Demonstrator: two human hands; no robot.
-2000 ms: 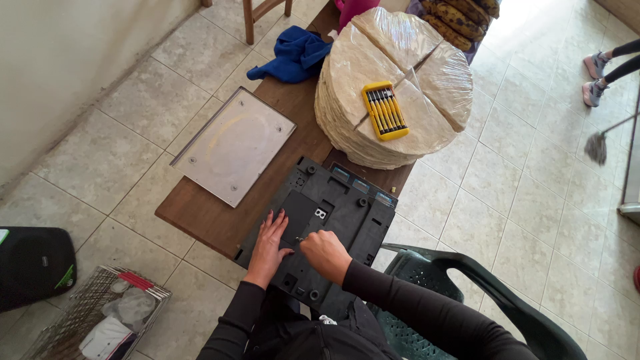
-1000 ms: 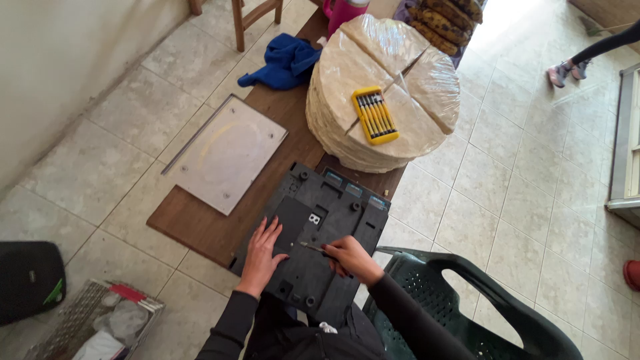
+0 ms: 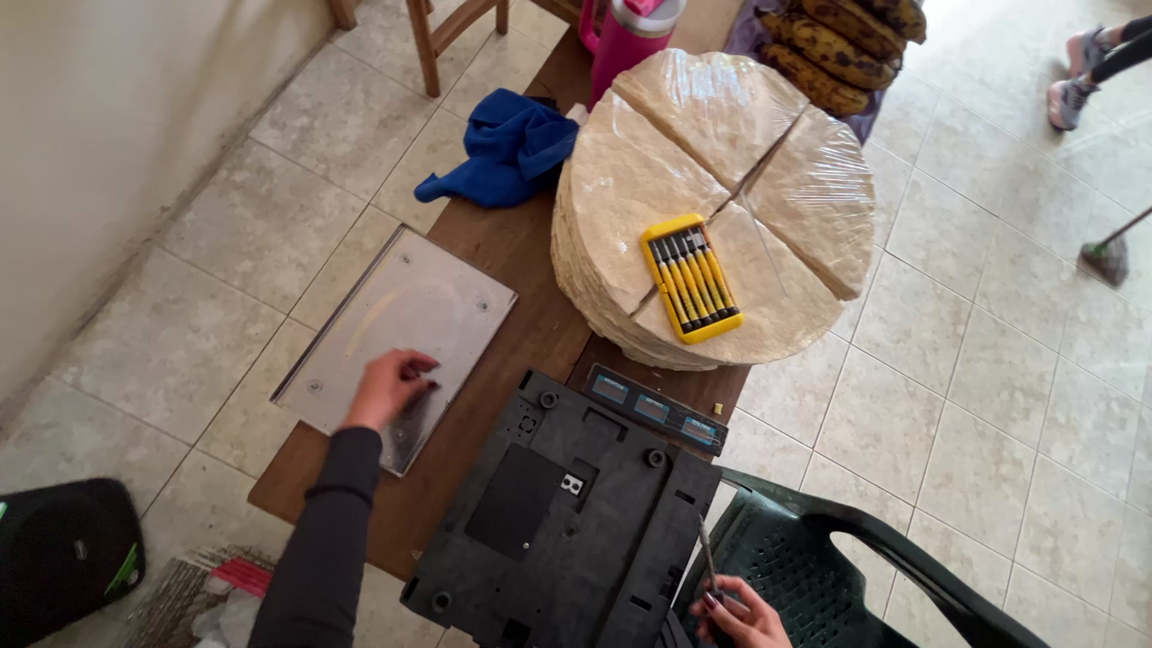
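A black plastic digital scale (image 3: 576, 540) lies underside up on the wooden table, its display strip (image 3: 652, 405) at the far edge. My left hand (image 3: 392, 387) is over the near right part of a metal plate (image 3: 405, 306) left of the scale; its fingers are curled, and whether they hold something small I cannot tell. In my right hand (image 3: 742, 616), at the scale's near right corner, is a thin screwdriver (image 3: 706, 549), tip pointing away from me. A yellow case of precision screwdrivers (image 3: 693, 279) rests on a plastic-wrapped stack of round flatbreads or wafers (image 3: 765, 216).
Beyond the plate lies a blue cloth (image 3: 513, 148). A pink tumbler (image 3: 630, 45) and ripe plantains (image 3: 828, 49) stand behind the stack. A green plastic chair (image 3: 810, 558) is at the right, a black speaker (image 3: 72, 549) at the lower left. A person's feet (image 3: 1075, 90) show at the far right.
My left hand has left the scale's underside and moved left over the metal plate. My right hand, with the screwdriver, has drawn back from the scale's middle to its right side.
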